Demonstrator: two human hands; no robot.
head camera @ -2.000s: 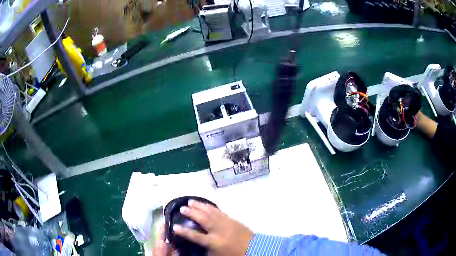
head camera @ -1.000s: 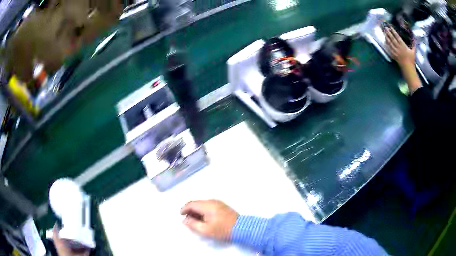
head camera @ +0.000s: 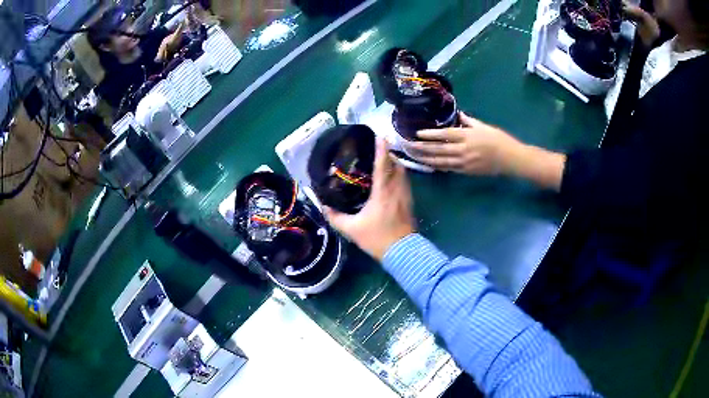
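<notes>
My right hand [head camera: 381, 204], in a blue striped sleeve, grips an open camera housing [head camera: 342, 167] with a black cup, red and yellow wires and a white bracket behind it. Left of it, an open camera housing [head camera: 299, 253] stands on the green bench, its black dome front tipped back with wires showing. Another open housing [head camera: 426, 109] stands to the right, with another person's hand [head camera: 474, 148] on it. My left hand is not in view.
The white work mat [head camera: 299, 354] lies at the bottom. The screw feeder [head camera: 167, 330] stands at its left, with the blurred black screwdriver [head camera: 198, 237] above. Another camera [head camera: 579, 47] is at upper right beside a person in black. Another person and white units are at upper left.
The view has swung right. My right hand has moved from above the mat to a housing in the row. My left hand and the white camera it held have left the picture.
</notes>
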